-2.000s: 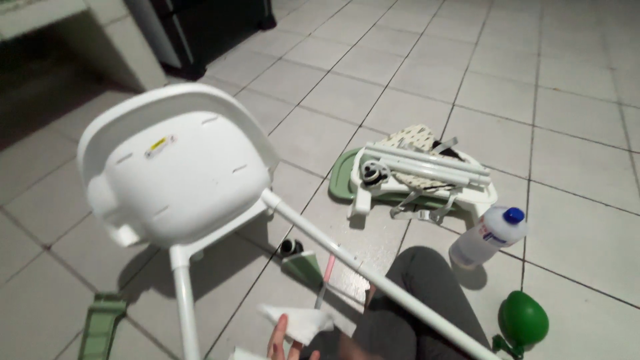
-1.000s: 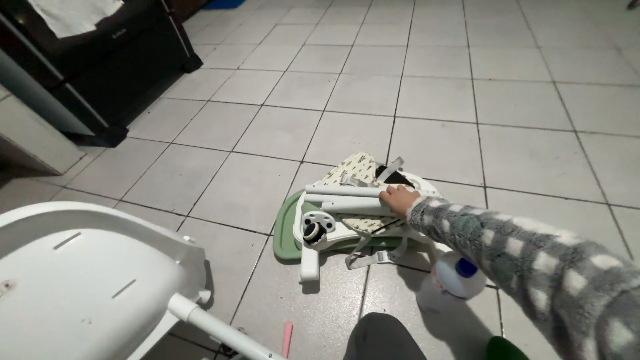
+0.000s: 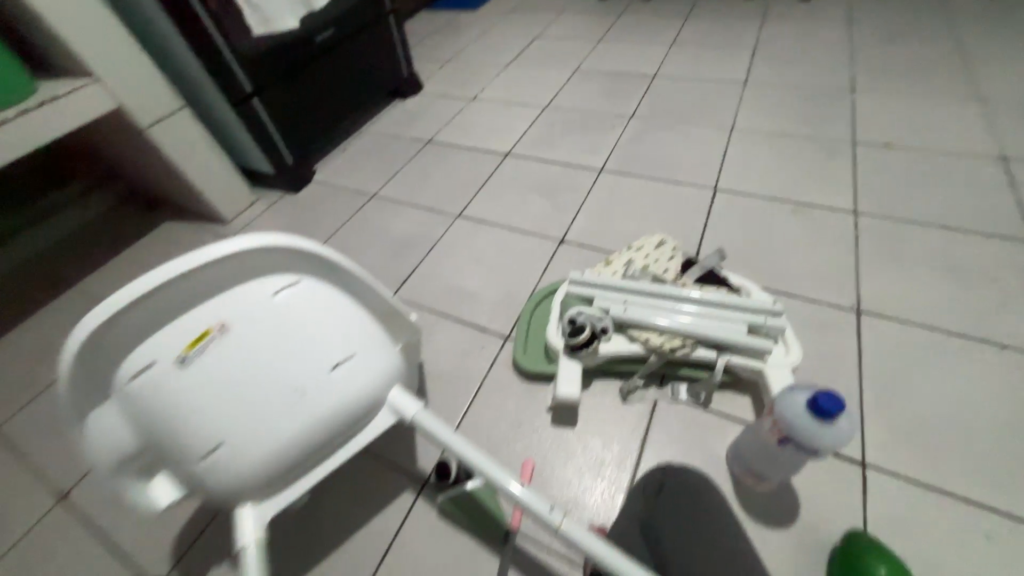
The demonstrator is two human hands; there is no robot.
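Observation:
Neither of my hands shows in the head view now. A white plastic high chair seat (image 3: 264,384) lies underside up at the left, with a white leg tube (image 3: 512,480) running from it to the bottom edge. On the floor right of centre, white tubes (image 3: 680,312) rest on a folded stack with a green tray (image 3: 534,336), a patterned cushion (image 3: 644,256) and grey straps (image 3: 680,392). A pink-handled tool (image 3: 522,492) lies partly behind the leg tube, beside a green plastic part (image 3: 472,512).
A clear plastic bottle with a blue cap (image 3: 792,436) stands right of my knee (image 3: 680,520). A green rounded object (image 3: 868,556) is at the lower right edge. A black cabinet (image 3: 320,88) and a pale shelf (image 3: 56,108) stand at the upper left.
One second ago a hand in a fluffy checked sleeve reached from the right onto the white tubes; it has left the view. The view has swung left and down.

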